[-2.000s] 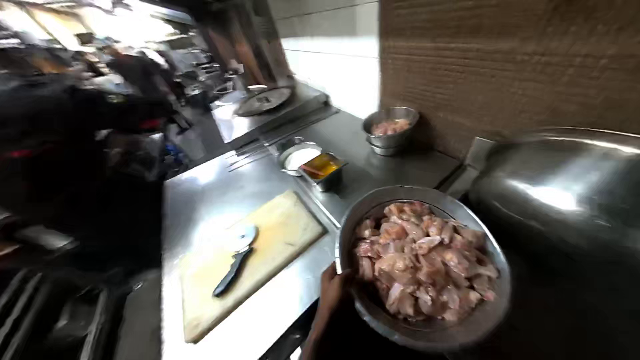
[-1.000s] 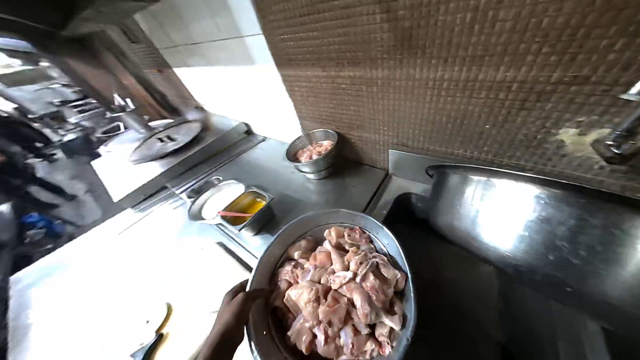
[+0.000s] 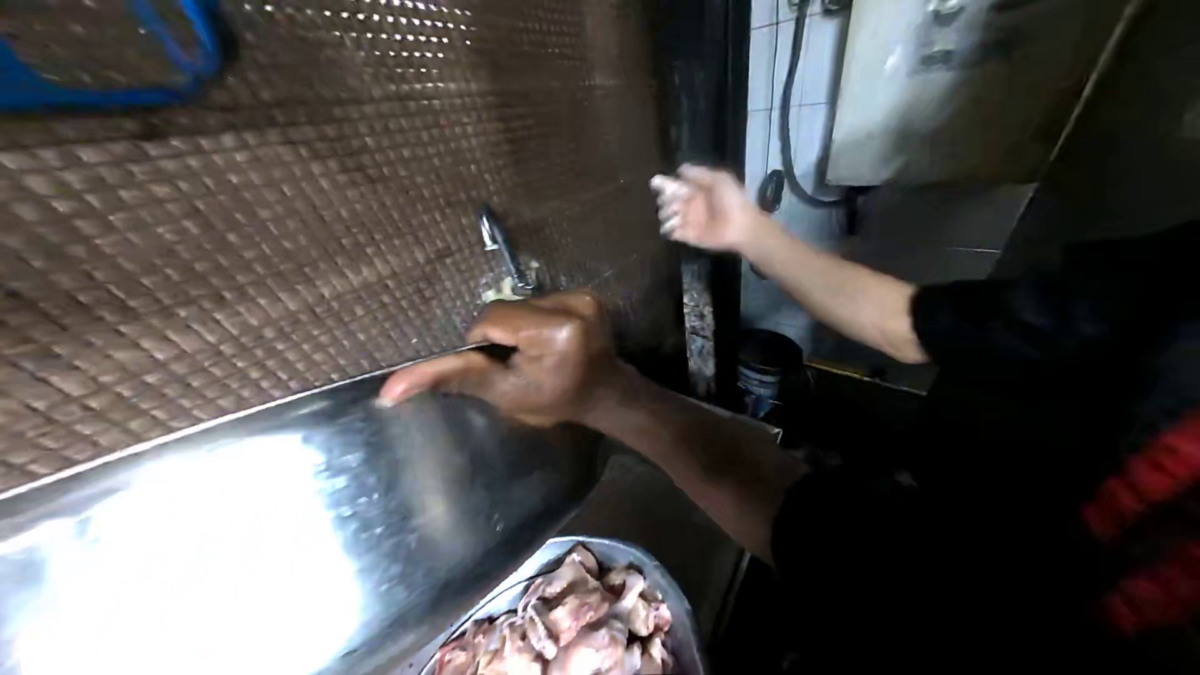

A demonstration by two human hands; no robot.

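My right hand [image 3: 548, 361] grips the far rim of a large shiny steel basin [image 3: 412, 478], the thumb on the near side and the fingers curled over the edge. Below it, at the bottom edge of the view, stands a metal bowl [image 3: 689, 614] heaped with raw chicken pieces [image 3: 591, 614], only partly in view. My left hand is out of view. The basin's left and lower parts are cut off by the frame.
A metal tap [image 3: 502, 246] sticks out of the brown textured wall [image 3: 281, 234] behind my hand. Another person's hand [image 3: 708, 208] and bare forearm reach in from the right. A dark bucket [image 3: 769, 361] stands beyond a post. Something blue [image 3: 103, 94] hangs upper left.
The view has swung far to the right. My left hand, earlier at the chicken bowl's rim, has left the view. My right hand and another person's arm have come into view.
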